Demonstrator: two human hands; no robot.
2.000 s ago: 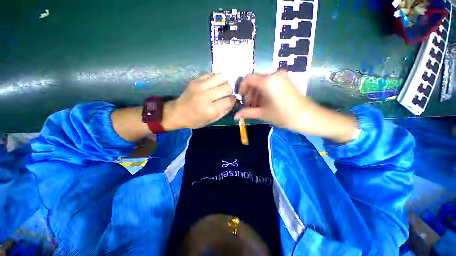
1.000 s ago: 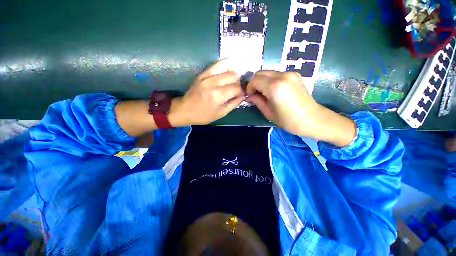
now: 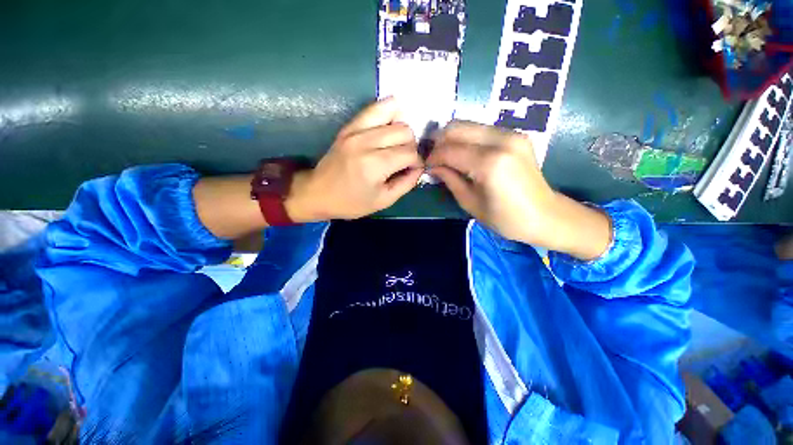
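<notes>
The phone unit [image 3: 417, 83] lies upright in front of me, its silvery-white body below a circuit board end that the top edge of the picture cuts off. A small black sticker [image 3: 427, 148] is between my fingertips, over the phone's near end. My left hand [image 3: 369, 165] pinches it from the left. My right hand [image 3: 491, 169] pinches it from the right. The fingertips nearly touch and hide most of the sticker. The sticker sheet [image 3: 532, 83], white with a row of black shapes, lies right of the phone, its near end behind my right hand.
A red-edged bin [image 3: 739, 74] with pale scraps is at the upper right. A spare sticker sheet [image 3: 744, 158] lies below it at the far right. A flat glossy item with a green part [image 3: 665, 167] lies on the dark green bench mat [image 3: 217, 61].
The orange item seen below my right hand two seconds ago is out of view. Both hands have closed together around the black sticker. The phone and sheet appear shifted in the picture.
</notes>
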